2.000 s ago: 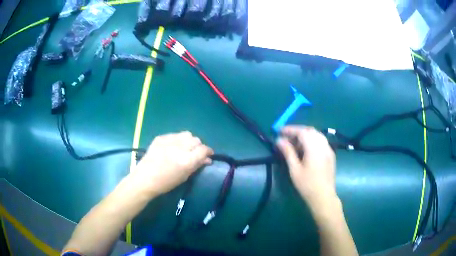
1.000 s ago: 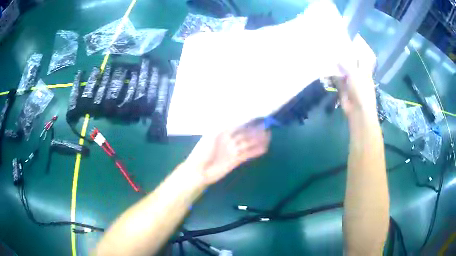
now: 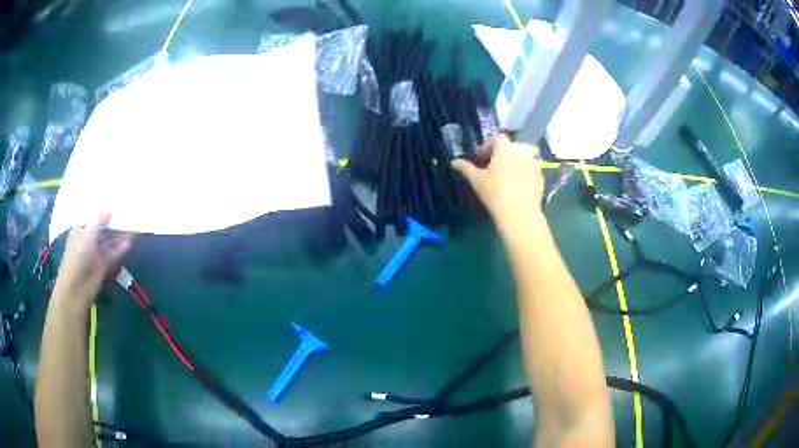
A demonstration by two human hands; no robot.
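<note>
The large white paper sheet (image 3: 201, 140) lies at the left over part of the table. My left hand (image 3: 90, 258) grips its lower left edge, with fingertips partly hidden by it. My right hand (image 3: 508, 179) reaches into the pile of long black sleeves (image 3: 403, 166), thumb and fingers at film-wrapped strips; whether it grips one is unclear. The black wire harness (image 3: 350, 431) runs along the near side, partly behind my right forearm. Its red power leads (image 3: 162, 325) end beside my left hand. Two blue T-shaped tools (image 3: 298, 363) lie between the harness and the sleeves.
Clear plastic bags (image 3: 701, 210) lie at the right, and others show around the sheet's far and left edges. White uprights (image 3: 561, 66) stand beyond my right hand, with a smaller white sheet (image 3: 591, 114) behind them. Harness branches (image 3: 644, 262) spread at the right.
The paper has moved left and down flat, covering the short bundles and exposing the long sleeves. My left hand has moved left to its edge; my right hand has let go of the paper.
</note>
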